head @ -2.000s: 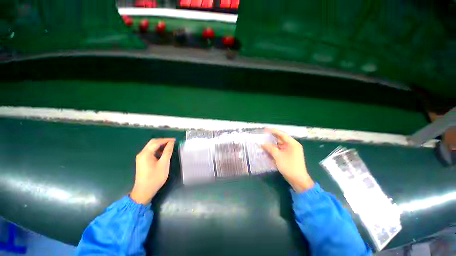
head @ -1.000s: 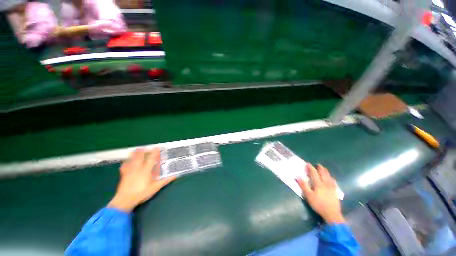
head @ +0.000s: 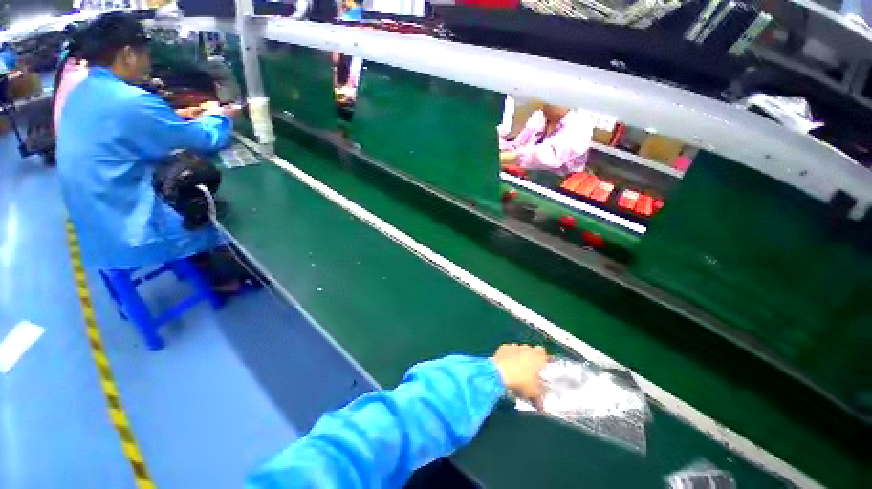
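A patterned sheet (head: 602, 403) with strong white glare lies at an angle on the dark green bench (head: 335, 277), beside the white strip. My left hand (head: 523, 371), in a blue sleeve, has its fingers curled on the left edge of this sheet and grips it there. The fingertips are partly hidden, and the glare hides much of the pattern. Part of another sheet (head: 701, 477) shows at the bottom edge of the picture. My right hand is not in view.
A worn white strip (head: 425, 256) borders the bench, with a lower green channel and green barrier beyond. At left, a person in blue (head: 119, 172) sits on a blue stool (head: 143, 306) near a black fan (head: 186, 186). A person in pink (head: 555, 143) shows through an opening.
The view has swung to the left, bringing the seated person and floor into view. My right hand, earlier on the slanted sheets, is out of the picture. My left hand remains at the patterned sheet.
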